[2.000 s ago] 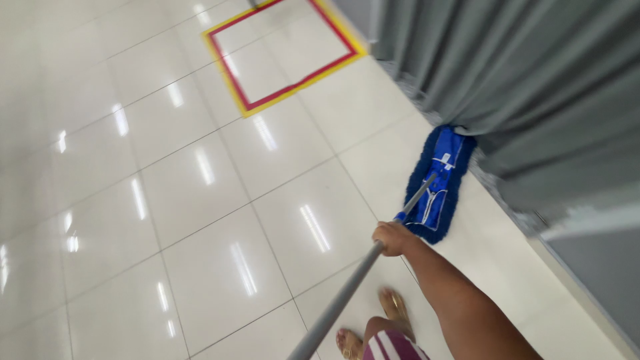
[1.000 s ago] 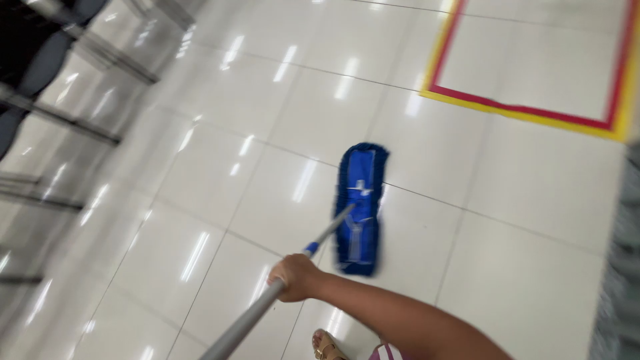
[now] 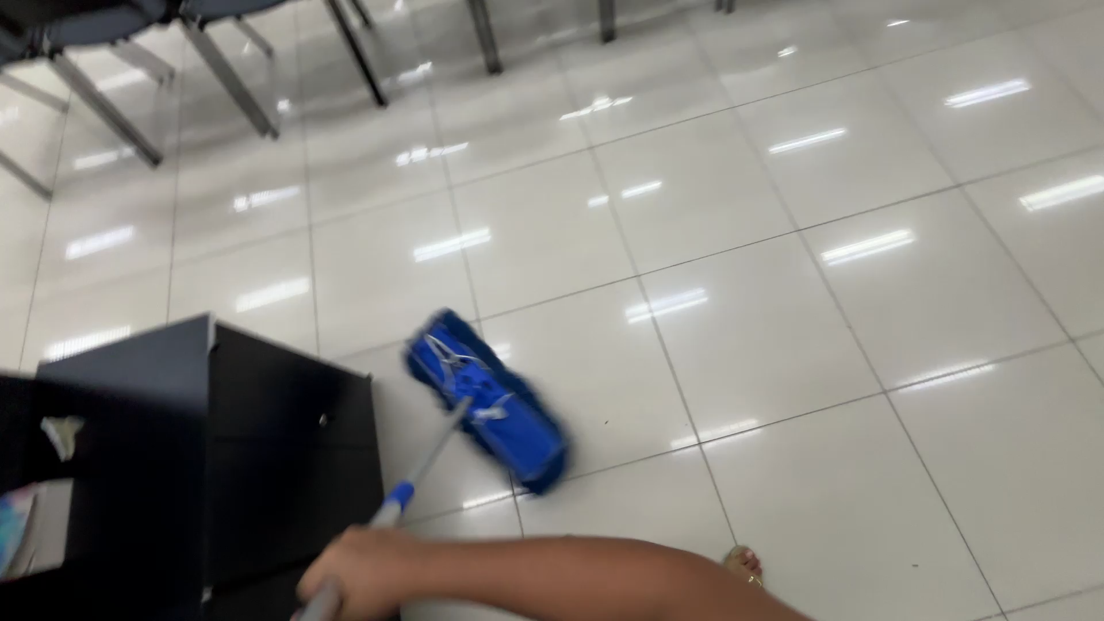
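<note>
My right hand [image 3: 366,565] is closed around the grey handle [image 3: 323,601] of a flat dust mop, at the lower left of the view. The forearm reaches in from the bottom right. Beyond the hand, a blue collar [image 3: 402,494] joins the thinner pole to the mop head [image 3: 492,401]. This head is blue with a darker fringe and pale ties, slightly blurred, and lies slantwise on the glossy tiled floor [image 3: 776,319]. My left hand is out of view.
A black cabinet [image 3: 293,405] stands close to the mop head's left, with papers [image 3: 39,526] at its left. Chairs [image 3: 86,21] with metal legs line the top left. One sandalled foot [image 3: 744,565] shows at the bottom.
The view has swung far: the grey curtain and the red and yellow floor frame are gone, and a black cabinet has appeared. The mop has moved off the curtain's edge, still in my right hand.
</note>
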